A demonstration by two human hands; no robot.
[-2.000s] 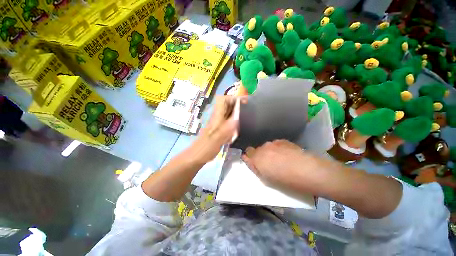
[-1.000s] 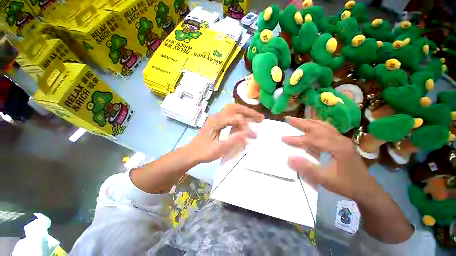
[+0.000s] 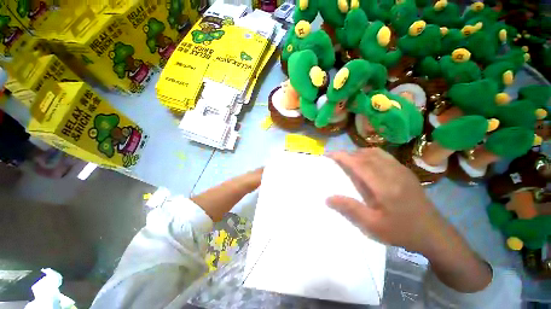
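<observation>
A box (image 3: pixel 314 235) stands in front of me with plain white panels facing me and a small yellow part at its far top edge. My right hand (image 3: pixel 377 190) lies on its upper right side, fingers apart, partly over the white face. My left hand (image 3: pixel 249 180) is mostly hidden behind the box's left side; only the wrist and forearm show, so its grip cannot be seen.
A pile of yellow flat box blanks (image 3: pixel 208 66) lies beyond, left of centre. Closed yellow boxes (image 3: pixel 90 130) stand in rows at left. Plush plant toys (image 3: pixel 396 114) crowd the far and right side. Yellow scraps (image 3: pixel 223 244) lie near my lap.
The box has been tilted, so a larger white face shows and the slotted panel no longer shows. My left hand has moved from the box top to behind its left side. My right hand stays at upper right.
</observation>
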